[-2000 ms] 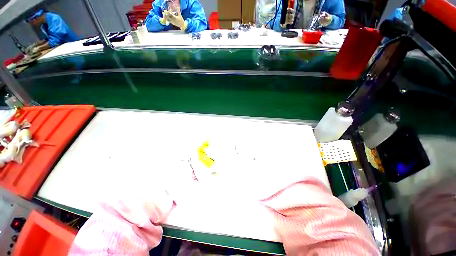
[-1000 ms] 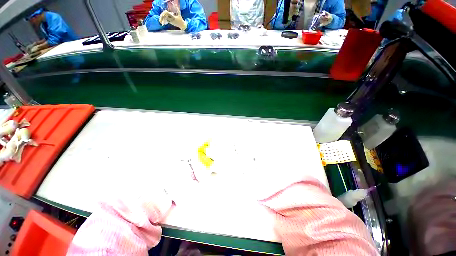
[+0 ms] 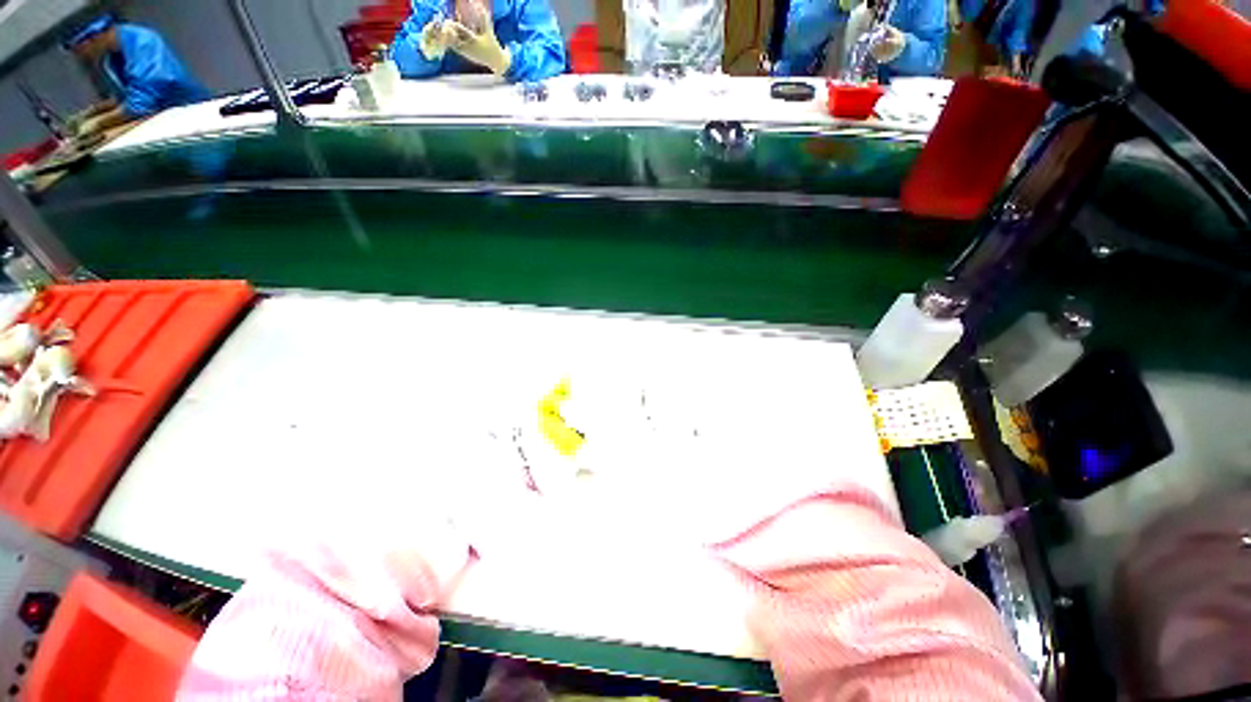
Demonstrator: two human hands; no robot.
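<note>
Small bright yellow pieces (image 3: 560, 420), perhaps finger cots at gloved fingertips, show near the middle of the white board (image 3: 343, 384). Thin dark and reddish marks of a small part (image 3: 528, 464) lie just left of the yellow. My left hand (image 3: 487, 501) reaches in from the lower left, past its pink striped sleeve. My right hand (image 3: 652, 473) reaches in from the lower right. Both hands are washed out in white glare against the board and meet around the yellow pieces. Their fingers and grip cannot be made out.
An orange-red tray (image 3: 151, 364) with tangled white pieces stands left, an orange-red bin (image 3: 110, 645) lower left. At right are a white pump bottle (image 3: 910, 340), a dotted card (image 3: 922, 416) and a squeeze bottle (image 3: 967, 538). A green belt (image 3: 480, 254) runs behind; people in blue sit opposite.
The view has shifted very slightly. My sleeves and the yellow pieces stay nearly in place. Across the belt, a person's hands and the items at the right have moved a little.
</note>
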